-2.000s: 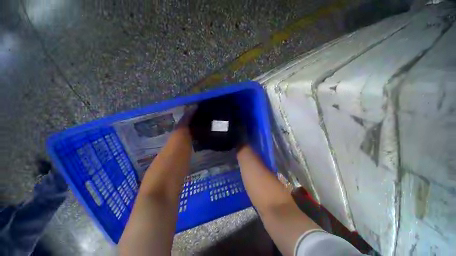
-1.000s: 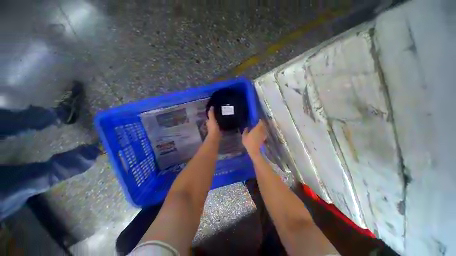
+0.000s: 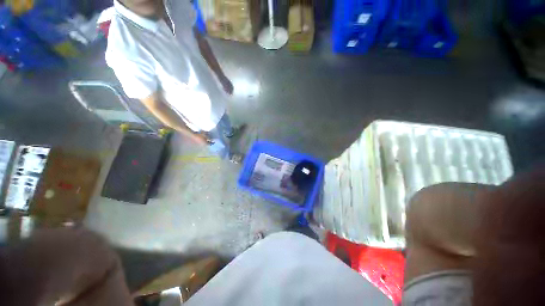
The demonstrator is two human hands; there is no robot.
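The blue plastic crate [image 3: 272, 202] stands on the floor below me, beside the stacked trays. Newspaper [image 3: 268, 173] lines its bottom. A round black bundle [image 3: 300, 174] with a small white label sits at its right end. Parts of my bent arms are large and blurred at the lower left and lower right picture edges, close to the camera. Neither of my hands shows clearly, and neither is at the crate.
Off-white slotted trays [image 3: 352, 200] are stacked right of the crate, above a red stool [image 3: 382, 266]. A person in a white shirt [image 3: 173, 69] stands behind the crate. A dark platform trolley [image 3: 136, 166] is at left. More blue crates [image 3: 361, 27] stand at the back.
The view has lifted away, so the crate looks smaller and farther off. My hands have left the black bundle, which stays in the crate. My arms are now raised close to the camera.
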